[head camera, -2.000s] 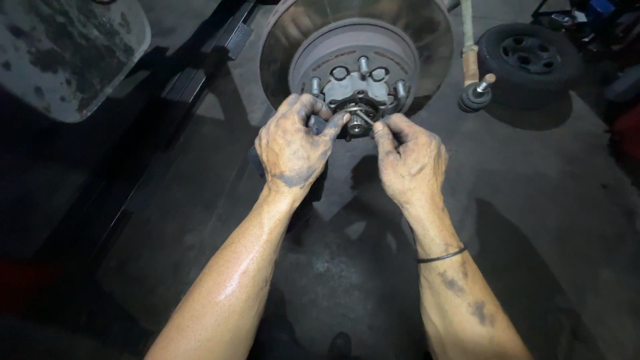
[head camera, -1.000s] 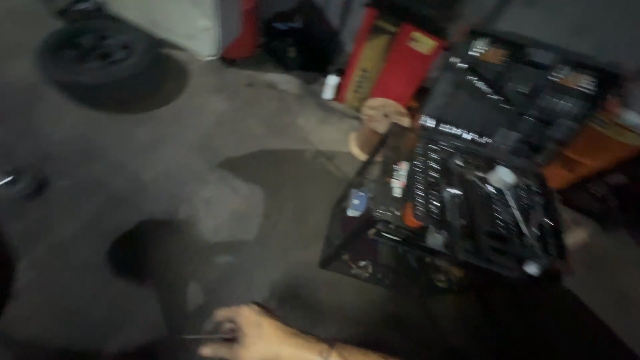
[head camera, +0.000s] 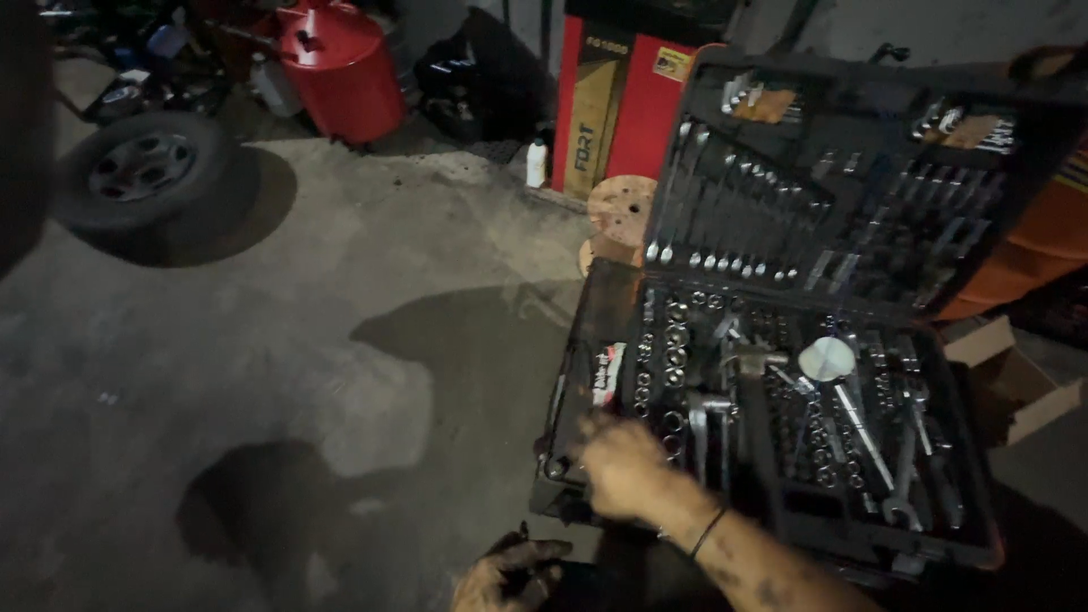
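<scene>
An open mechanic's tool case (head camera: 858, 552) holds rows of sockets, wrenches and ratchets in its base, with combination wrenches (head camera: 739, 212) in the raised lid. My right hand (head camera: 625, 467), with a dark band at the wrist, reaches over the left end of the base, just below a small white and red tube or packet (head camera: 609, 374). Its fingers are blurred, and whether they hold anything is hidden. My left hand (head camera: 514, 574), darkly soiled, is low in front of the case's left corner, fingers curled; its palm is in shadow. A round pale metal piece (head camera: 826, 359) lies on the tools.
A wheel with tyre (head camera: 140, 166) lies on the concrete floor at the left. Behind stand a red metal tank (head camera: 344, 72), a white bottle (head camera: 535, 164) and a red box (head camera: 633, 110). A wooden cable spool (head camera: 620, 208) is behind the case, an open cardboard box (head camera: 1020, 382) right of it.
The view has swung right from the brake disc and hub to the tool case. Both hands were at the hub two seconds ago; my right hand is now over the case.
</scene>
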